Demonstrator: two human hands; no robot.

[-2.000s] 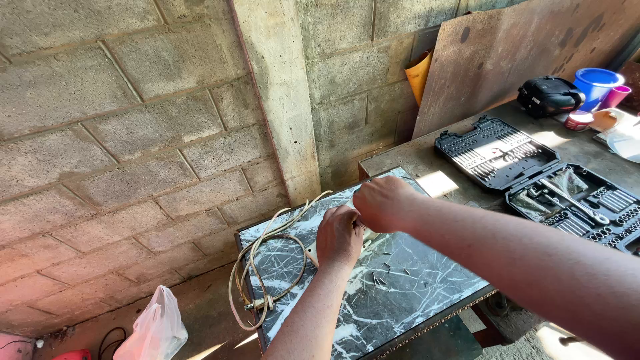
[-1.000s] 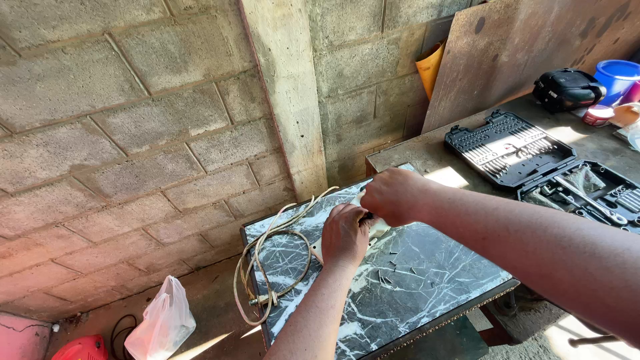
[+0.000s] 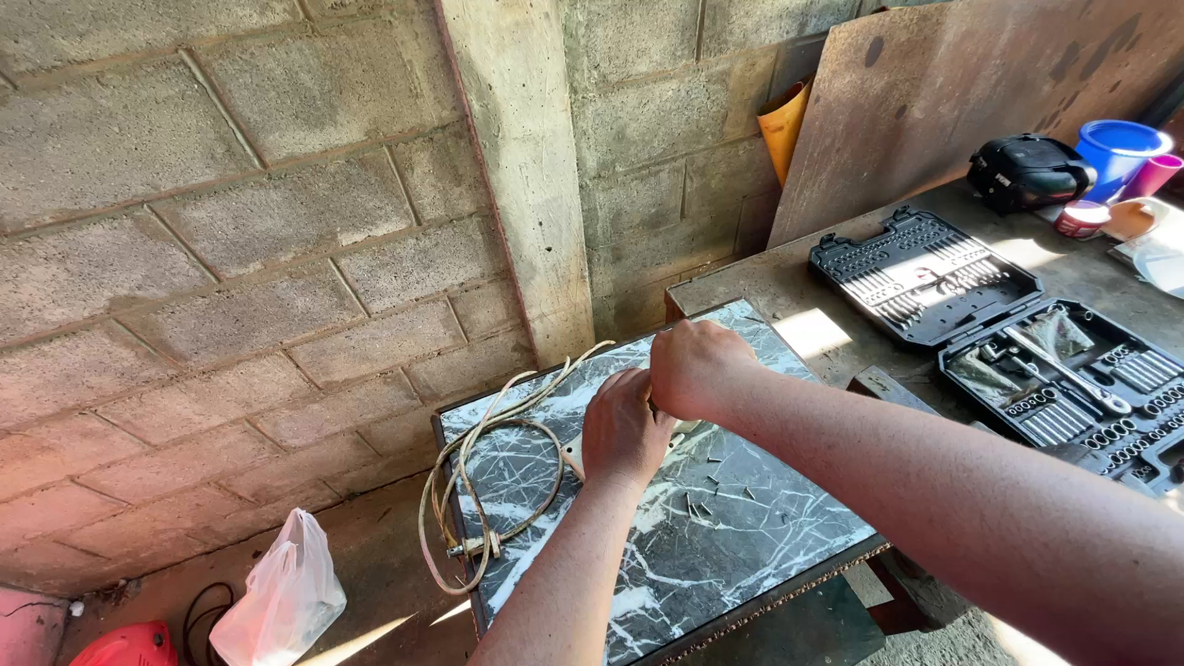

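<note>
Both my hands meet over the far part of a marble-patterned tabletop [image 3: 703, 573]. My left hand [image 3: 624, 425] has its fingers curled around a pale object [image 3: 573, 455], mostly hidden beneath it. Against its fingertips rests my right hand [image 3: 700, 370], closed like a fist; what it grips is covered by the hand itself. A pale electrical cord [image 3: 481, 430] lies in loops left of my hands, its plug [image 3: 476, 546] near the table's left edge. Several small screws [image 3: 703, 507] are scattered on the top, nearer me than the right hand.
An open socket-and-wrench case [image 3: 980, 319] lies on the workbench [image 3: 740, 282] at right. Behind it are a black bag [image 3: 1029, 172] and a blue bucket [image 3: 1121, 157]. A concrete block wall [image 3: 268, 222] stands behind the table. On the floor sits a white plastic bag [image 3: 282, 592].
</note>
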